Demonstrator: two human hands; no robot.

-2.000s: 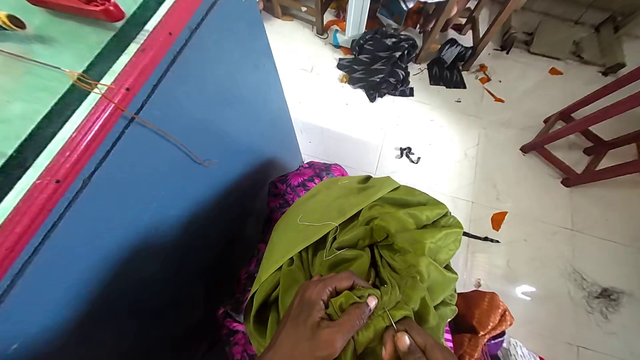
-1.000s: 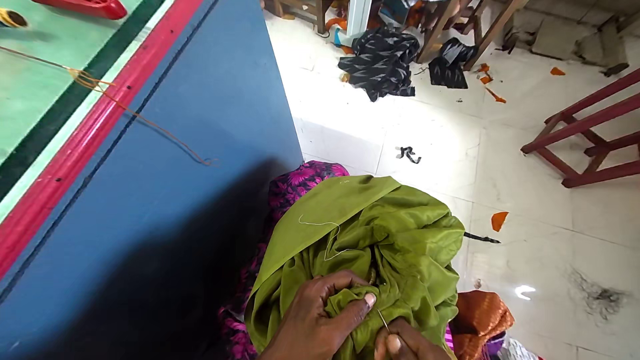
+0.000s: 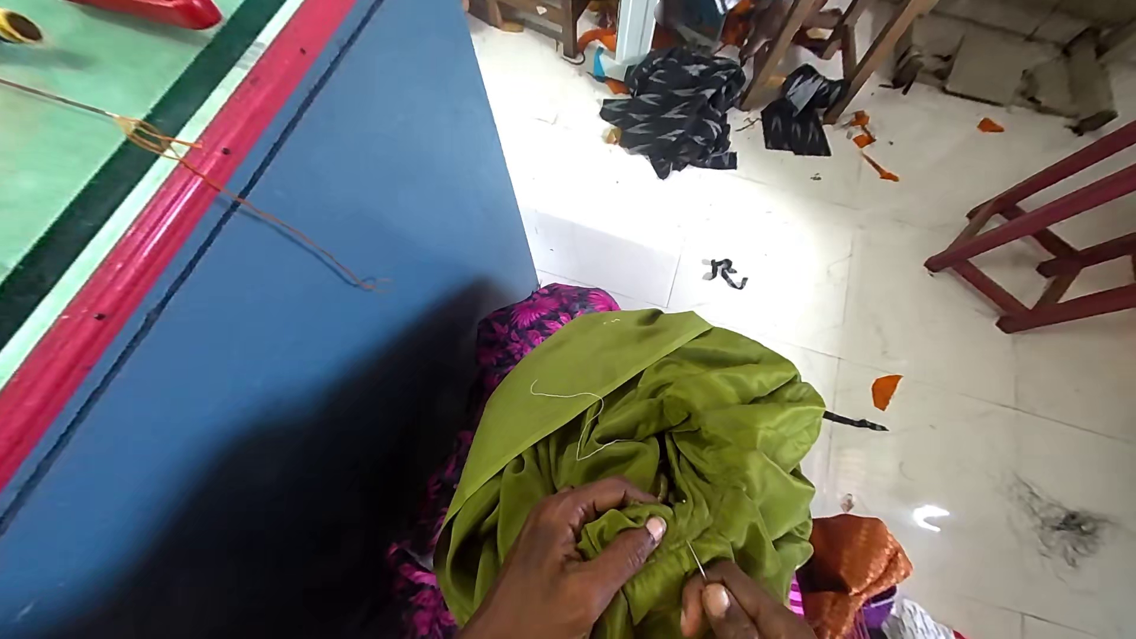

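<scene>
Olive-green fabric [image 3: 754, 399] lies bunched in folds over my lap, above a black cloth with pink flowers [image 3: 541, 319]. My left hand [image 3: 577, 555] pinches a gathered fold of it between thumb and fingers. Just right of that, my right hand [image 3: 737, 603] holds a thin sewing needle [image 3: 696, 559] between thumb and finger, its tip pointing up at the green folds. A pale loose thread [image 3: 590, 397] curls across the fabric above my left hand.
At left stands a blue-sided table with a red edge [image 3: 177, 222], a thread hanging over it. Black patterned cloth [image 3: 679, 111], orange scraps [image 3: 885, 390] and a black strip [image 3: 728, 273] lie on the tiled floor. A red wooden stool [image 3: 1047, 240] is at right, orange cloth [image 3: 852, 568] below.
My right hand with the needle has shifted slightly over the last two seconds. My left hand keeps its pinch on the green fabric.
</scene>
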